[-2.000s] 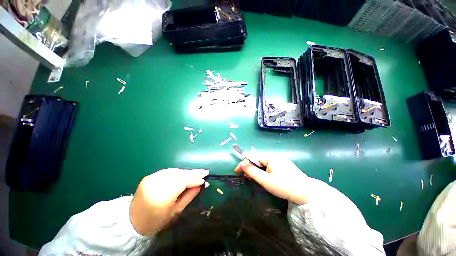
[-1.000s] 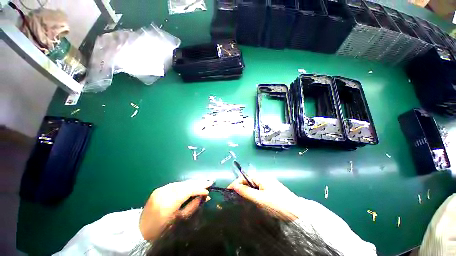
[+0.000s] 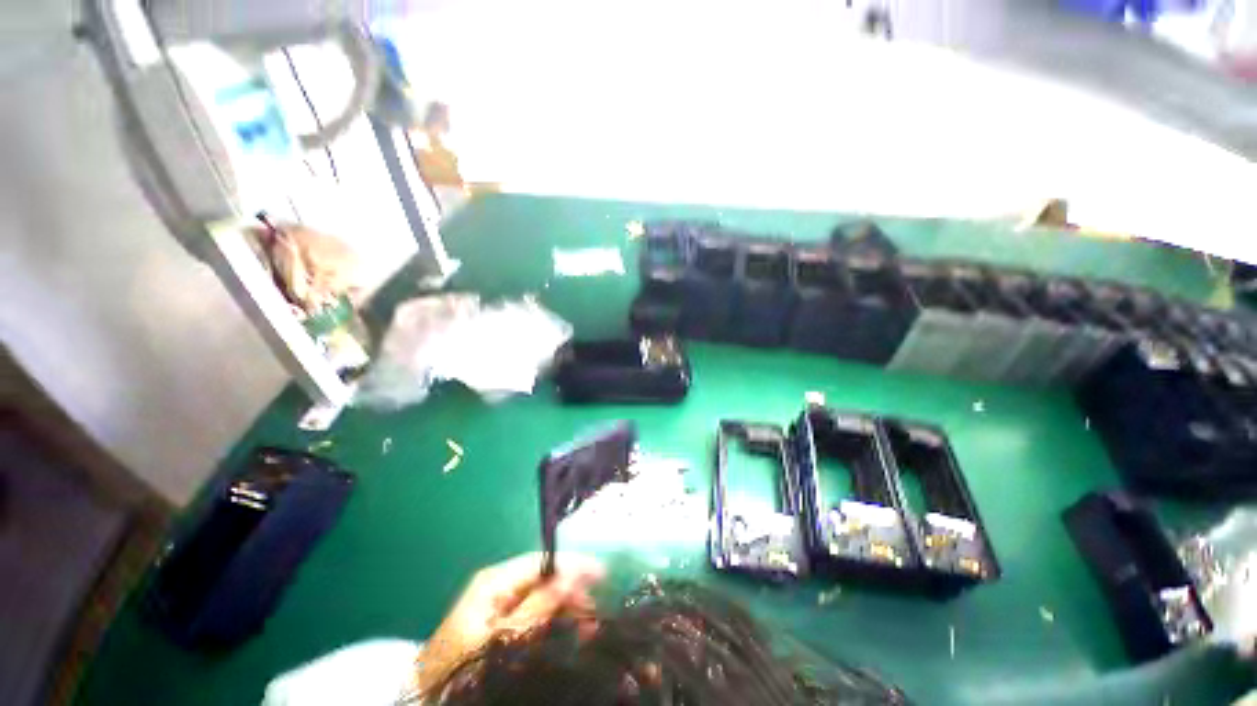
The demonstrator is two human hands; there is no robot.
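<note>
My left hand (image 3: 517,614) is at the bottom centre, partly covered by hair. It holds a black phone middle frame (image 3: 589,469), raised and tilted above the mat, by its lower end. The picture is blurred, so details on the frame cannot be told. My right hand is not seen; hair hides the area beside the left hand. The pile of whitish liner slivers (image 3: 655,503) lies behind and right of the held frame.
Three stacks of frames (image 3: 862,531) stand right of centre. Other stacks are at left (image 3: 255,552), back centre (image 3: 620,375) and right (image 3: 1133,572). A long row of frames (image 3: 827,304) runs along the back. Plastic bags (image 3: 469,345) lie back left, by a metal post (image 3: 283,324).
The view has tilted up, showing more of the back. The black frame has been raised from low between both hands and now shows upright in my left hand. My right hand and the tweezers have left view.
</note>
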